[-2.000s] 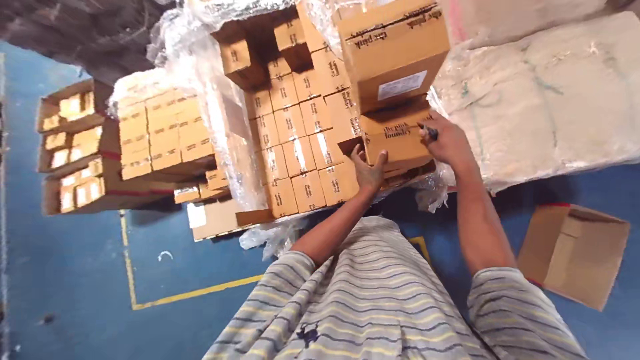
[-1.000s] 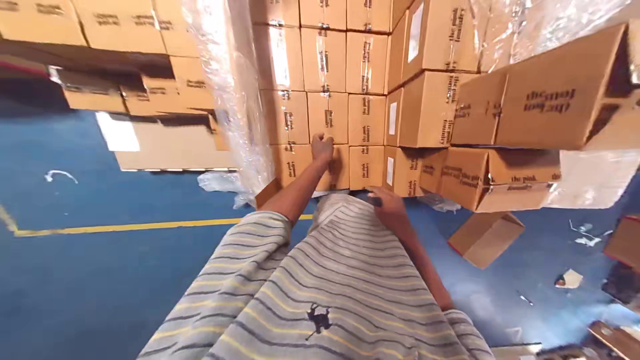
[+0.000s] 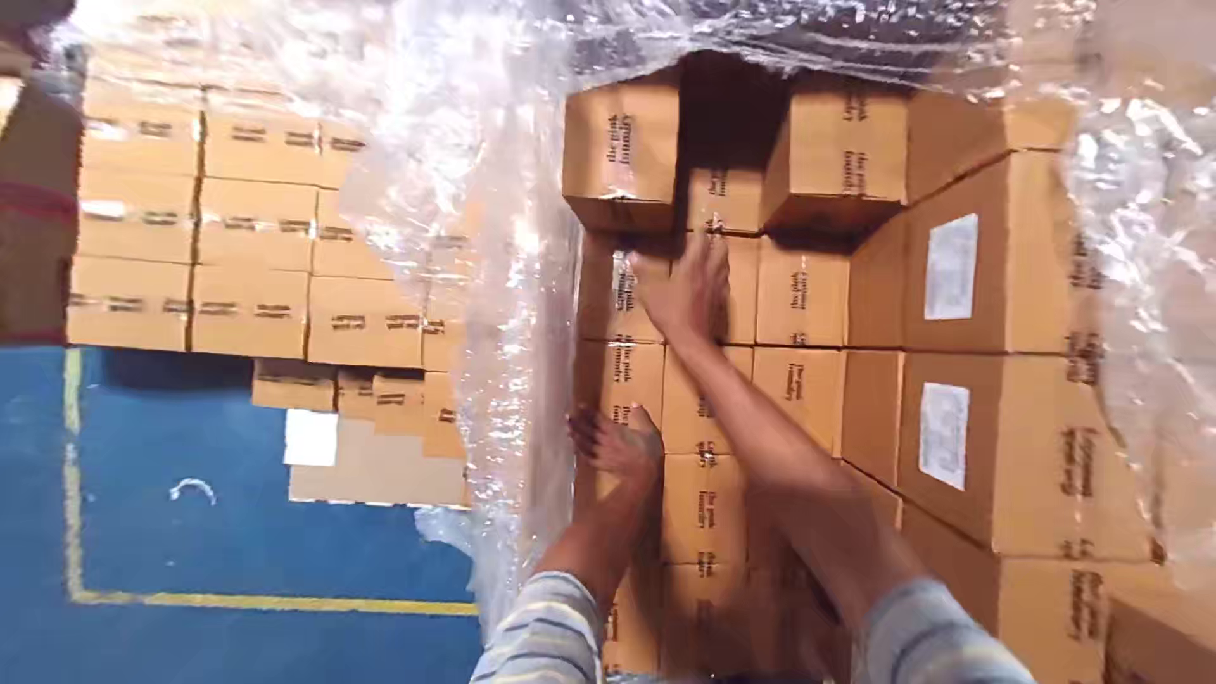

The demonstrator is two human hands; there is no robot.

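Rows of small printed cardboard boxes [image 3: 705,508] fill the middle of the stack. My left hand [image 3: 619,445] rests at the left column of these boxes, beside the plastic wrap, with its fingers spread and nothing held. Farther up, my right hand [image 3: 689,285] lies over the boxes with thumb and fingers apart. Just beyond it, a raised cardboard box [image 3: 622,142] stands at the left and another raised box [image 3: 841,152] at the right, with a dark gap between them. Larger cartons with white labels [image 3: 955,437] stand to the right of my right forearm.
Clear plastic stretch wrap [image 3: 503,313] hangs along the left side of the stack and across its far edge. More stacked cartons [image 3: 133,218] are at the left. A flat cardboard piece [image 3: 380,465] lies below them, near a yellow line [image 3: 275,602] on the blue floor.
My right hand has moved from the near edge of the stack to its far rows. My left hand lies at the left column, beside the wrap. The view has shifted over the stack.
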